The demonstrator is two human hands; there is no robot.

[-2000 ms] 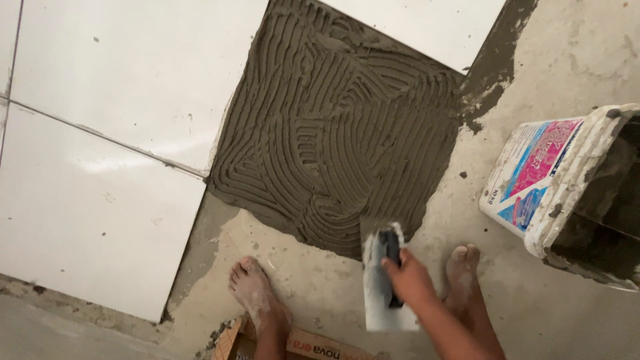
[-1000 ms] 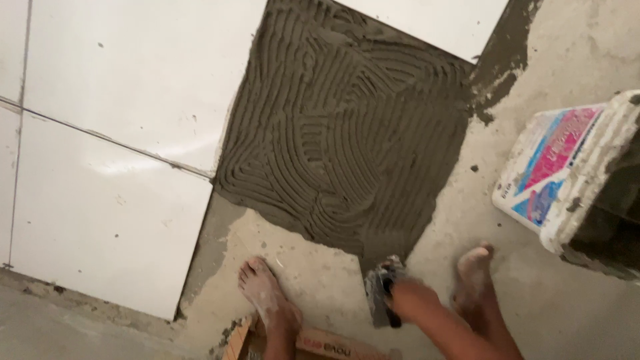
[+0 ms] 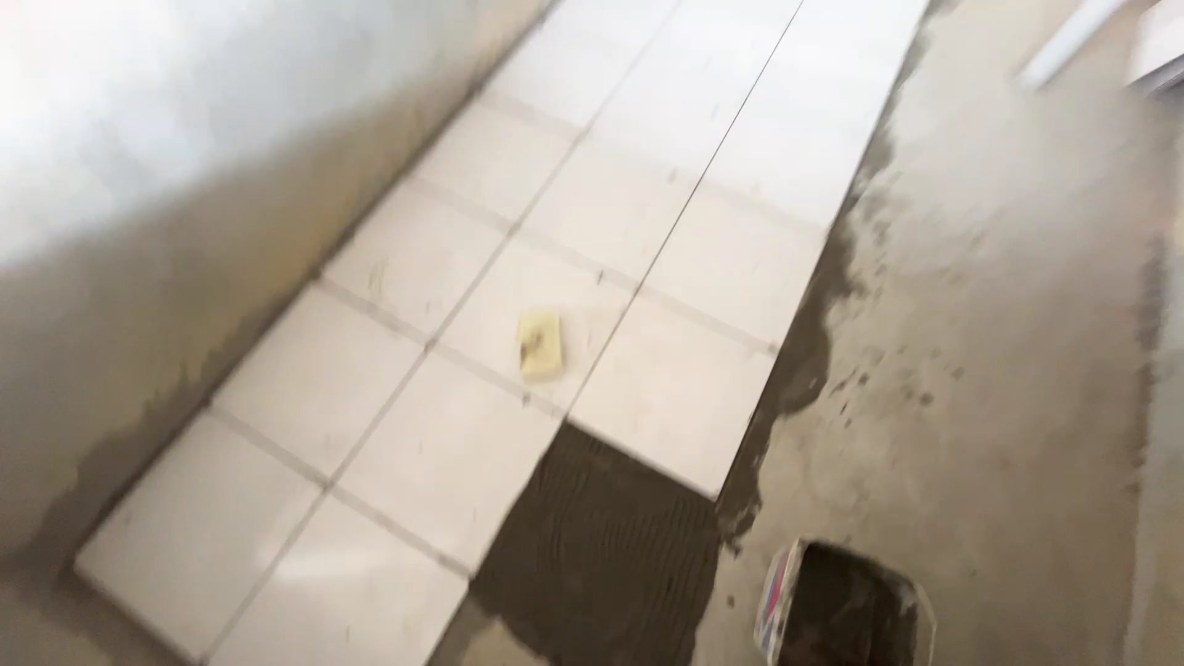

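Neither my left hand nor my right hand shows in the head view now, and the trowel is also out of sight. A patch of combed grey mortar [image 3: 610, 546] lies at the lower middle, bordered by white floor tiles [image 3: 416, 453] on its left and upper sides. To its right stands a plastic bucket [image 3: 775, 601] with dark mortar inside, cut off by the lower frame edge. On one tile above the patch rests a yellow sponge [image 3: 541, 346] with a dark mark. The picture is blurred.
A wall [image 3: 185, 240] runs along the left side of the tile rows. Bare concrete floor [image 3: 980, 370] stretches along the right, with mortar smears by the tile edge. A long white object [image 3: 1073, 42] lies at the upper right, its kind unclear.
The view has swung up and widened over the tile rows. My right hand, earlier on a trowel at the mortar's lower edge, and my feet have left the view.
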